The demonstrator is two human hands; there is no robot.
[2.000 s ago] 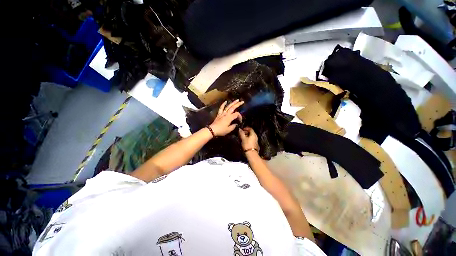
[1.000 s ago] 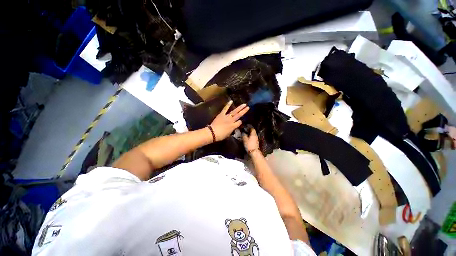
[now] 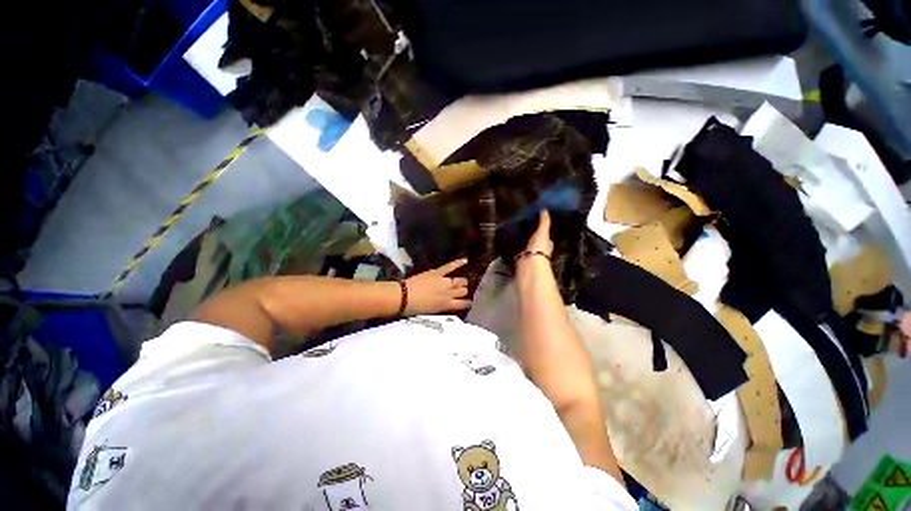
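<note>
Dark brown plaid cloth [image 3: 469,215] lies bunched in front of me, with a blue patch of cloth [image 3: 561,198] on its right part. My left hand [image 3: 440,289] rests flat on the cloth's near edge, fingers spread. My right hand [image 3: 540,238] reaches over the cloth beside the blue patch, fingers pointing away; whether it pinches anything is too small to tell. A curved black piece [image 3: 664,317] lies at the right of the plaid, with a narrow black strip [image 3: 658,354] at its near edge.
Tan dotted card patterns [image 3: 761,399] and a black cloth stack [image 3: 764,215] lie to the right. A long black padded board [image 3: 609,40] spans the back. A plaid bundle [image 3: 345,60] is at back left, a blue bin [image 3: 170,65] beyond. Red-orange loops [image 3: 796,466] show at lower right.
My hands have moved apart: the left came back to the cloth's near edge, the right reached forward to the blue patch. The plaid lies flatter and more spread at its left side.
</note>
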